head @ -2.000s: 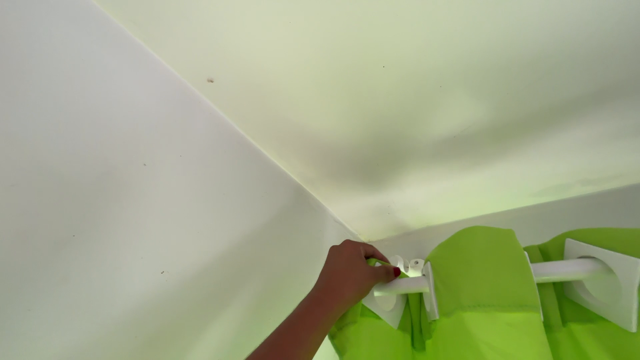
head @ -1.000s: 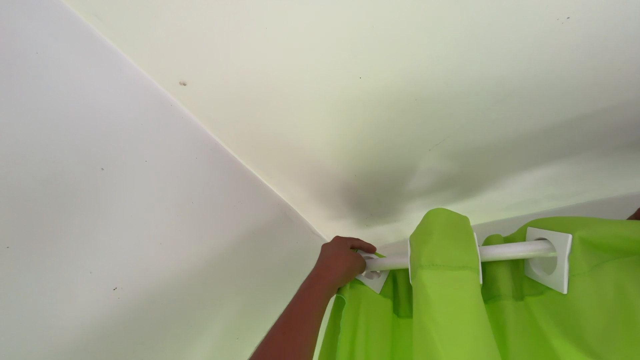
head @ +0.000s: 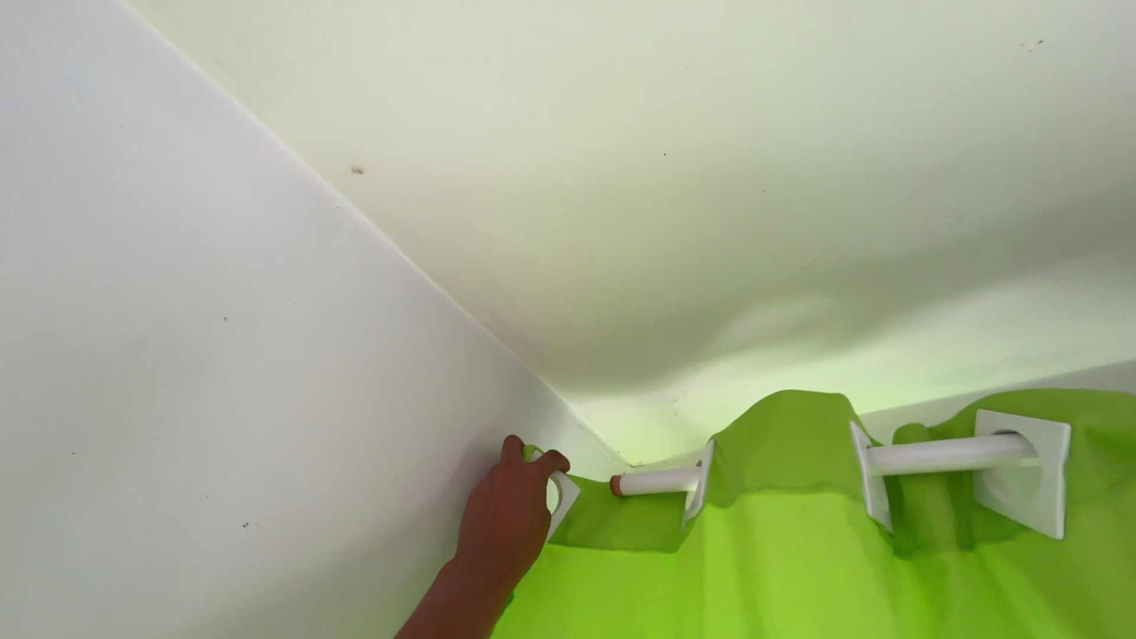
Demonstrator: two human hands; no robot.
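A green curtain [head: 781, 568] hangs along a white curtain rod [head: 941, 454], which passes through square white eyelets [head: 1052, 479]. The rod's left end [head: 618, 485] is reddish-brown and lies exposed, short of the side wall. My left hand [head: 510, 515] grips the curtain's end eyelet [head: 564, 504] at its upper edge; this eyelet is off the rod, to the left of its tip. Green cloth stretches from that eyelet to the one nearest the rod's end. My right hand is out of view.
A white side wall [head: 222, 399] rises close at the left of my hand. The pale ceiling [head: 621, 177] spans above, with a small mark near the wall's edge. Behind the curtain's top runs a strip of the back wall [head: 1003, 383].
The end eyelet has come off the rod, and my left hand holds it left of the tip. A bit of the other hand at the right edge one second ago has left view.
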